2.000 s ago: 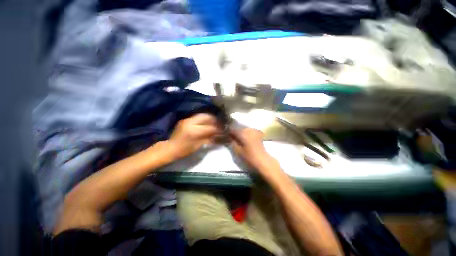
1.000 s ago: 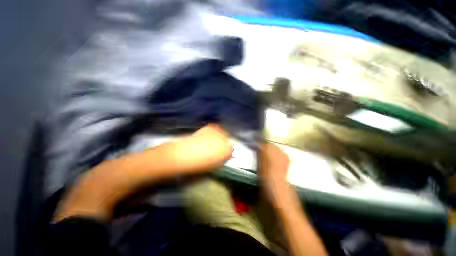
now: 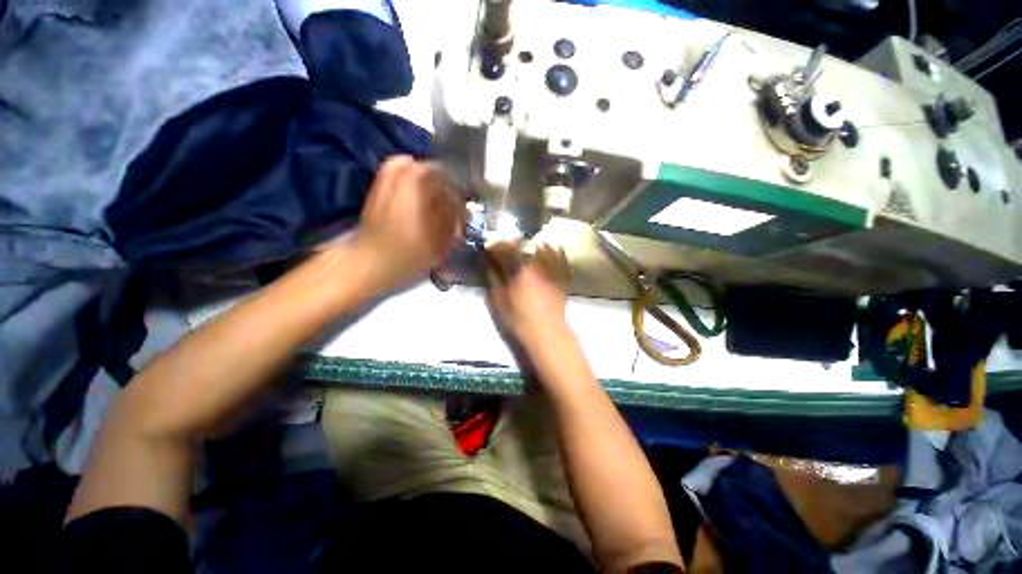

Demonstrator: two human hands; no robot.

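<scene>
The cream sewing machine head [image 3: 717, 123] with its green band and white label spans the upper right. Navy fabric [image 3: 258, 179] lies left of the needle area, joined to or lying on pale grey-blue cloth [image 3: 135, 67]. My left hand [image 3: 412, 222] is at the navy fabric's right edge, just left of the lit presser foot [image 3: 504, 224]. Its fingers are bent and blurred, and its grip is hidden. My right hand [image 3: 529, 286] is just below the presser foot with fingertips close to it. Blur hides whether it pinches cloth.
Scissors or snips with orange-brown and green handles [image 3: 667, 325] lie under the machine arm, beside a black pad [image 3: 790, 323]. A dark and yellow bundle [image 3: 936, 359] is at the table's right. The green table edge [image 3: 717, 395] crosses in front of my lap. Navy and grey pieces [image 3: 762, 505] lie lower right.
The view has shifted closer to the machine and become sharper. My hands, lower and away from the needle area a second ago, are now up beside the presser foot.
</scene>
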